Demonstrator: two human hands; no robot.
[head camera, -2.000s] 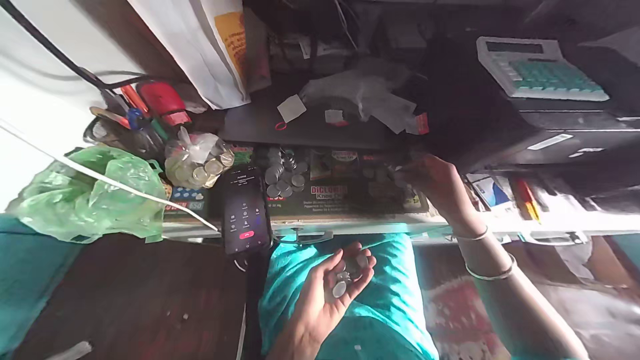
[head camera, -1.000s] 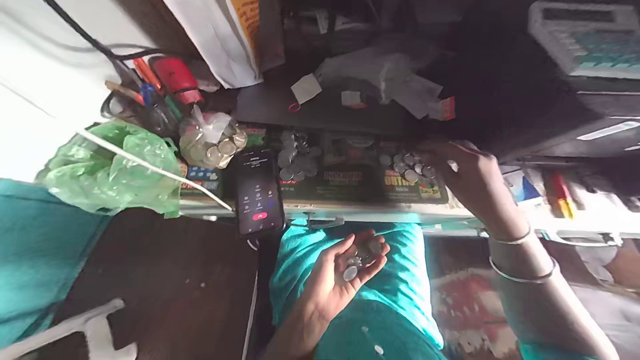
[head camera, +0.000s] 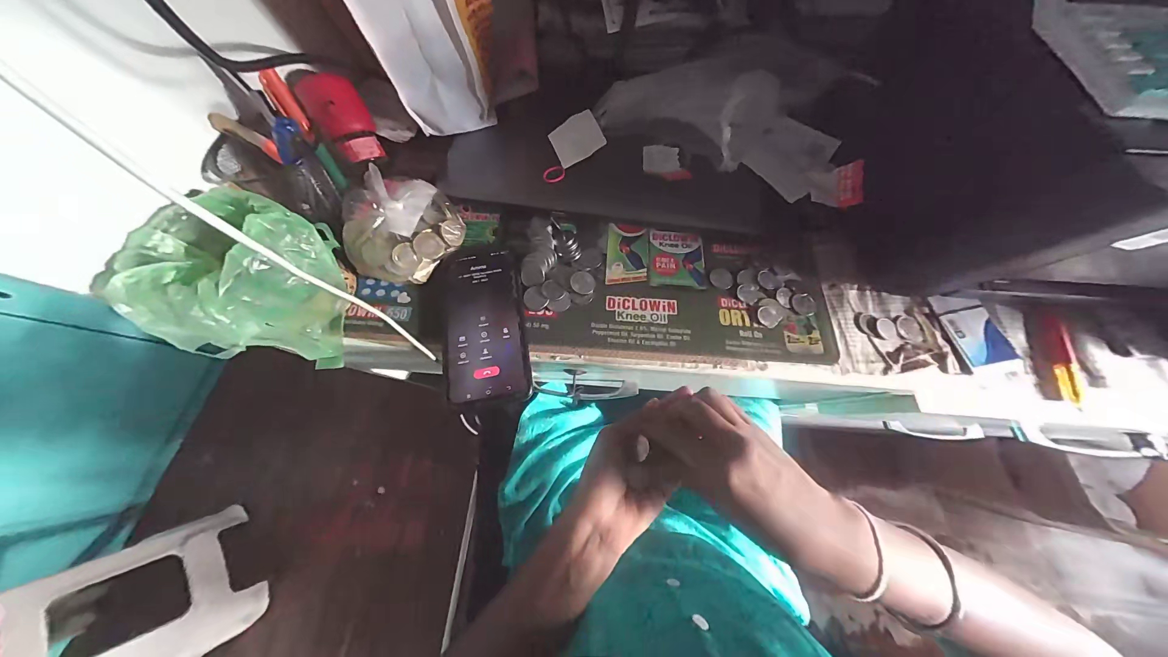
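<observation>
Over my lap, my left hand (head camera: 630, 470) is cupped around coins, with one coin (head camera: 642, 448) showing at its edge. My right hand (head camera: 716, 438), with bangles on the wrist, lies over the left palm; its fingertips are hidden, so whether it grips a coin cannot be told. On the printed mat (head camera: 566, 333) in front are a heap of coins (head camera: 558, 274) at the left and a looser group of coins (head camera: 766, 294) at the right. A knotted clear plastic bag of coins (head camera: 406, 239) stands further left. A smartphone (head camera: 486, 328) with a lit screen overhangs the desk edge.
A green plastic bag (head camera: 228, 274) and a holder with pens and scissors (head camera: 274, 151) are at the left, crossed by a white cable (head camera: 219, 224). Behind the mat lie a clear plastic wrapper (head camera: 730, 119) and paper scraps. More coins (head camera: 885, 327) rest on cloth at the right; a calculator (head camera: 1109, 55) is top right.
My right hand has come from the coins at the mat's right side down onto my left hand. The coins in my left palm, visible before, are now mostly covered.
</observation>
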